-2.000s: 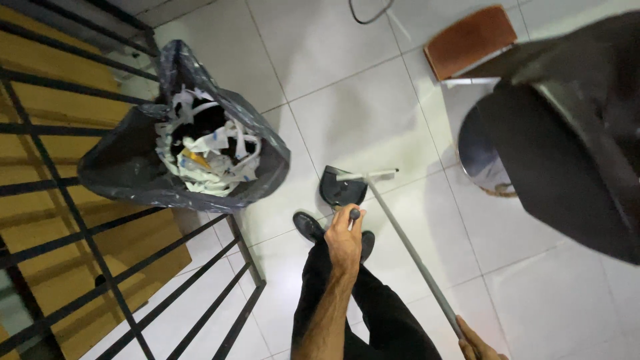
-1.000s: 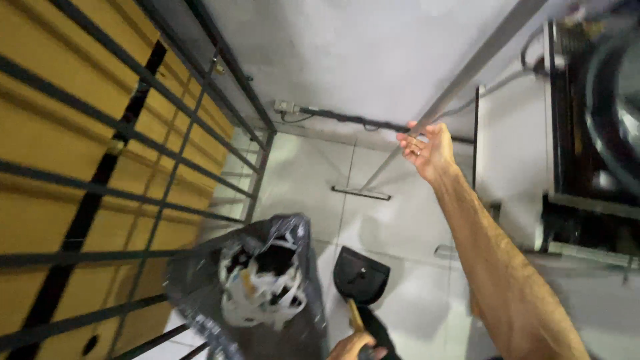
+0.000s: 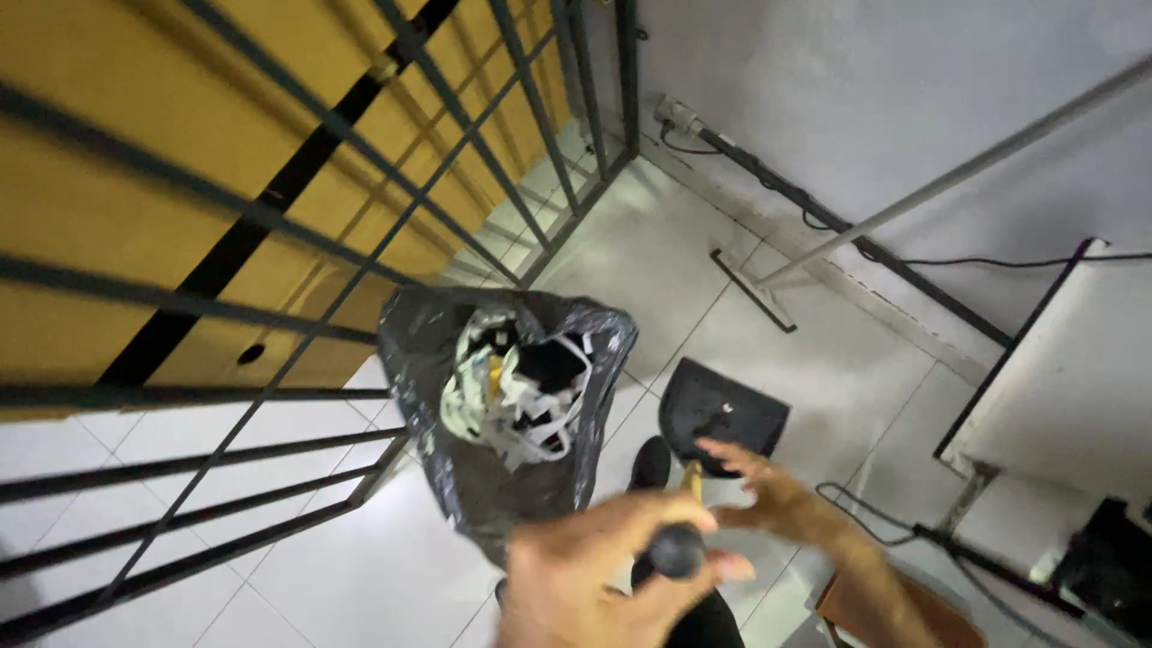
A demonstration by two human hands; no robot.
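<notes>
My left hand (image 3: 612,567) grips the handle (image 3: 677,551) of a black dustpan, seen from its dark rounded end. The dustpan's black scoop (image 3: 724,414) is low down beyond my hands, with a small pale bit in it. Fingers spread, my right hand (image 3: 765,490) is near the lower edge of the scoop and holds nothing visible. Left of the dustpan stands a dark plastic bag (image 3: 504,490) with its mouth wide, holding crumpled white and pale waste (image 3: 517,391). A long-handled floor squeegee or broom (image 3: 751,288) leans on the wall, its narrow head on the tiles.
Dark metal bars (image 3: 360,261) rise at the left before yellow panels (image 3: 117,54). Cables and a dark strip (image 3: 837,220) run along the wall. At the right are a white panel (image 3: 1053,360), a loose cable (image 3: 868,517) and a brown stool or block (image 3: 909,603).
My right hand has let go of the long pole, which now leans on the wall, and has come down toward the dustpan. My left hand still holds the dustpan's handle.
</notes>
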